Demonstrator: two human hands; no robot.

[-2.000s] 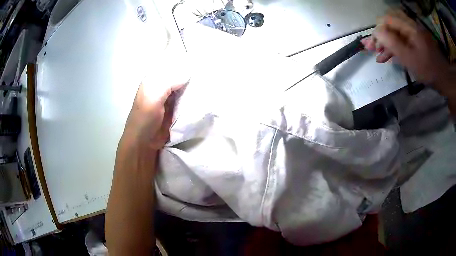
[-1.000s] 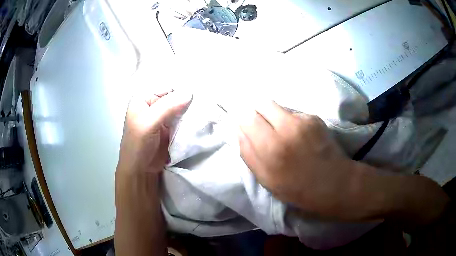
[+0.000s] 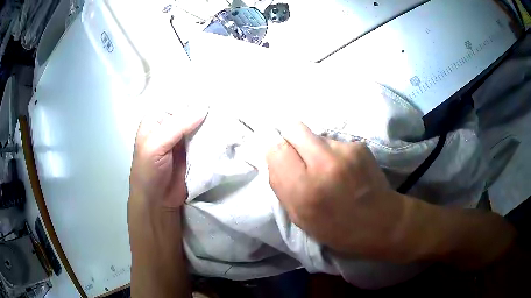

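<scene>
A pale garment (image 3: pixel 227 227) lies bunched over the front of the white table, its upper part bleached out by glare. My left hand (image 3: pixel 166 154) grips the garment's left side, thumb on top. My right hand (image 3: pixel 326 186) is closed over the middle of the cloth, fingertips together. A short thin dark tip (image 3: pixel 245 125) shows on the cloth between my hands; whether my right hand holds its tool is hidden. A stitched seam (image 3: pixel 372 144) runs right of my right hand.
The machine's round metal plate (image 3: pixel 247 24) is at the top, with a dark knob-like part (image 3: pixel 277 12) beside it. The white table (image 3: pixel 75 192) has a brown left edge. A printed ruler scale (image 3: pixel 445 73) is at right. A dark strap-like strip (image 3: pixel 428 163) crosses cloth below it.
My right hand moved from the upper right, where it was by a dark-handled thin tool, down onto the garment's middle. My left hand kept its grip. The view has shifted slightly.
</scene>
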